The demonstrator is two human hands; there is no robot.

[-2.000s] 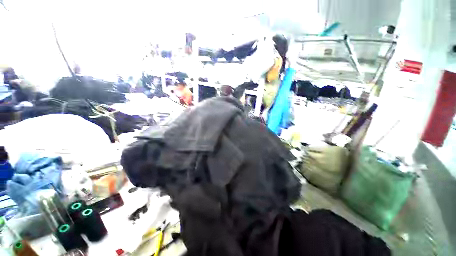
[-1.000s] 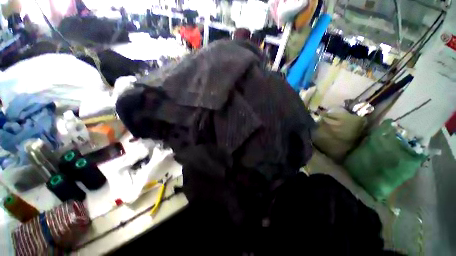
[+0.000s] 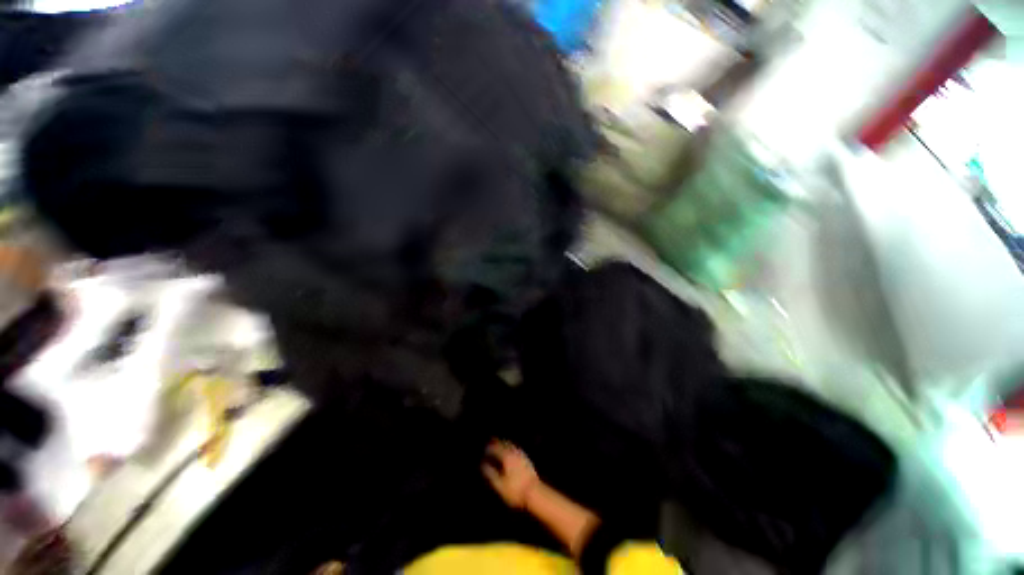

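The frame is blurred. A tall pile of dark garments (image 3: 371,191) fills the upper left and middle. More black cloth (image 3: 629,348) lies lower, towards the right. My right hand (image 3: 511,472) is low in the middle against black cloth, its bare forearm coming from the lower right. Its fingers look bent; whether they grip the cloth cannot be told. A small skin-coloured patch at the bottom edge, perhaps my left hand (image 3: 329,568), is almost wholly cut off.
A white table (image 3: 185,494) with yellow-handled scissors or snips (image 3: 213,421) and crumpled white plastic or paper (image 3: 135,348) is on the left. A green sack (image 3: 719,213) and a beige sack (image 3: 640,169) stand on the floor beyond the pile. Yellow clothing (image 3: 488,558) shows at the bottom.
The view has tilted down and turned right; the pile now sits further up and left. My right hand and forearm have come into view. The thread cones are no longer clearly visible.
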